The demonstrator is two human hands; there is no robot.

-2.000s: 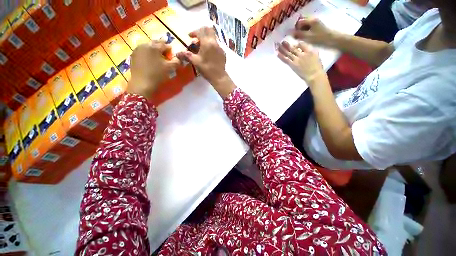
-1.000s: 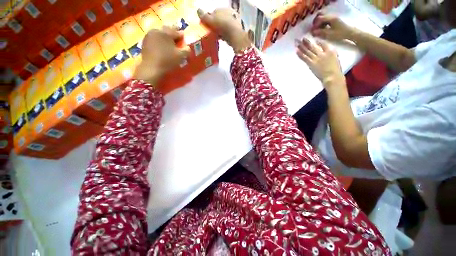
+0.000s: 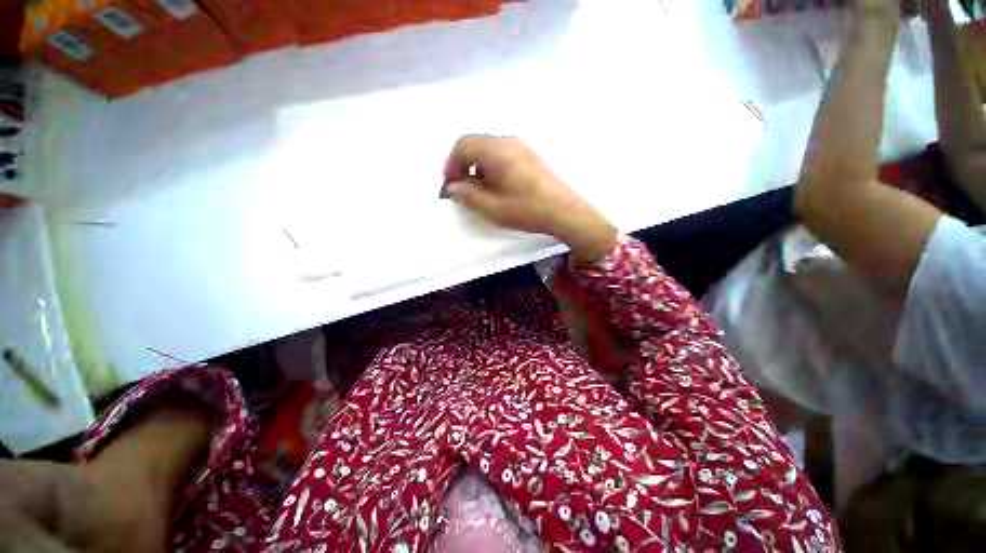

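Observation:
My right hand (image 3: 514,192) is over the white sheet (image 3: 368,162) near the table's front edge. Its thumb and forefinger are pinched on a small dark item (image 3: 445,190), possibly a blade; most of it is hidden by the fingers. My left hand (image 3: 49,502) is low at the bottom left corner, blurred and partly cut off by the frame edge. Whether it holds anything cannot be seen. The row of orange cartons (image 3: 162,49) stands at the back left, cut off by the top edge.
Thin dark slivers (image 3: 290,239) lie on the white table (image 3: 141,173). An olive-green strip (image 3: 30,376) lies on a pale surface at the far left. Another person's arm (image 3: 854,119) reaches over the table at the right. Part of a printed surface (image 3: 11,130) shows at the left edge.
The view has tilted down, and the cartons have shifted to the top edge. Both hands have left the cartons; my right is over the sheet, my left at the bottom left.

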